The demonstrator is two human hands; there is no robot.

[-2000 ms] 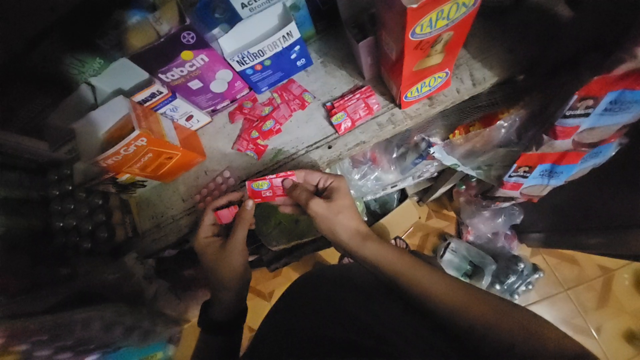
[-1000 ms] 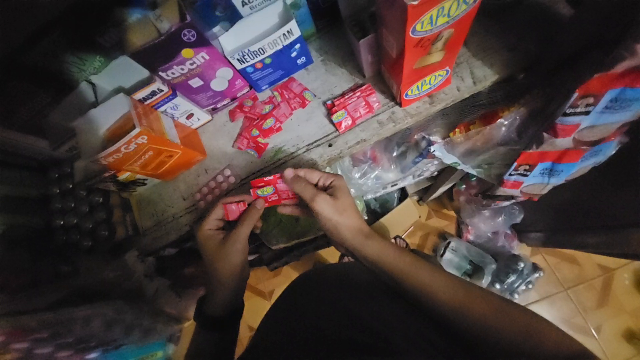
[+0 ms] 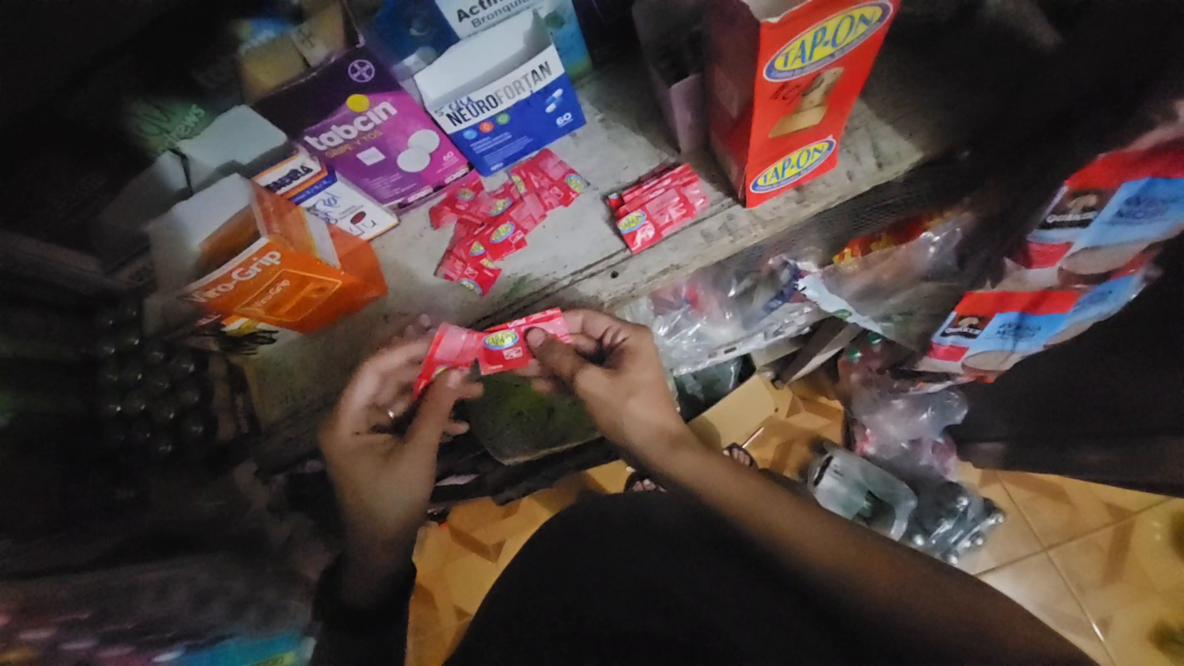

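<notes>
My left hand point(image 3: 398, 407) and my right hand point(image 3: 615, 370) hold a short strip of red sachets point(image 3: 509, 342) between them, in front of the shelf edge. The left fingers pinch its folded left end, and the right thumb presses on its right part. Beyond the hands, a loose heap of red sachets point(image 3: 504, 217) lies on the wooden shelf point(image 3: 592, 245). To its right is a neater stack of the same sachets point(image 3: 655, 205), beside a tall red Tap-On box point(image 3: 800, 102).
Behind the heap stand a purple Tabcin box point(image 3: 384, 139) and a blue and white Neurofortan box point(image 3: 518, 111). An orange box point(image 3: 296, 268) is at the left. Plastic bags point(image 3: 731, 310) lie below the shelf edge; Quaker packets point(image 3: 1008, 324) hang at the right, above a tiled floor point(image 3: 1064, 546).
Both hands have shifted the strip slightly, and the left fingers are more spread now. The heap and the stack on the shelf look the same.
</notes>
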